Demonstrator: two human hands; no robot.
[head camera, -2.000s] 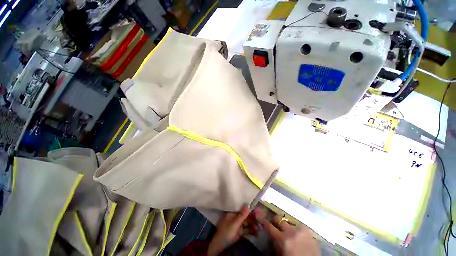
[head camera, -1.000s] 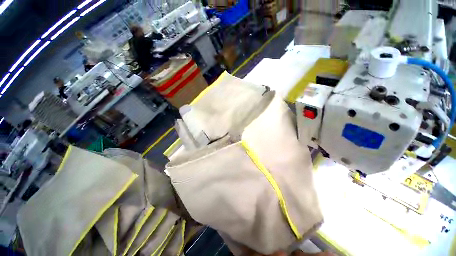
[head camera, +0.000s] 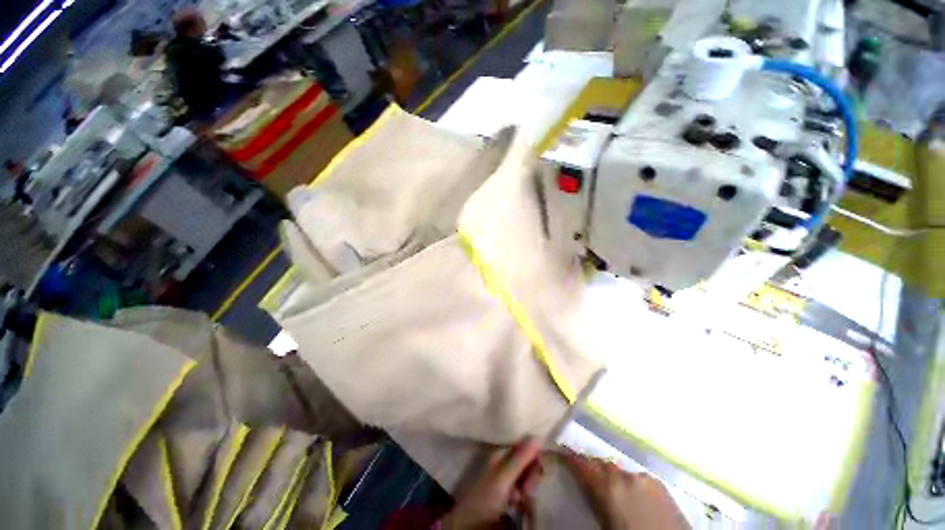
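The beige fabric piece (head camera: 414, 331) with a yellow binding seam lies bunched in front of me, its near edge drawn down to my hands. My left hand (head camera: 495, 487) is at the bottom, its fingers closed on the near edge of the piece. My right hand (head camera: 622, 495) is just right of it, also on the fabric, partly cut off by the bottom edge; its fingertips are blurred. The sewing machine head (head camera: 679, 197), with a blue badge and red button, stands right of the piece, over a brightly lit plate (head camera: 725, 383).
A stack of folded beige workpieces (head camera: 93, 404) with yellow edges is on the left. A blue air hose (head camera: 845, 114) curves over the head. A thin cable (head camera: 893, 414) runs down the right side. Behind are a red-striped box (head camera: 285, 129) and a person (head camera: 192, 62) at other machines.
The view swung away and back, so the hands, nearly out of the picture one second ago, show again. The fabric's near edge now hangs lower between them.
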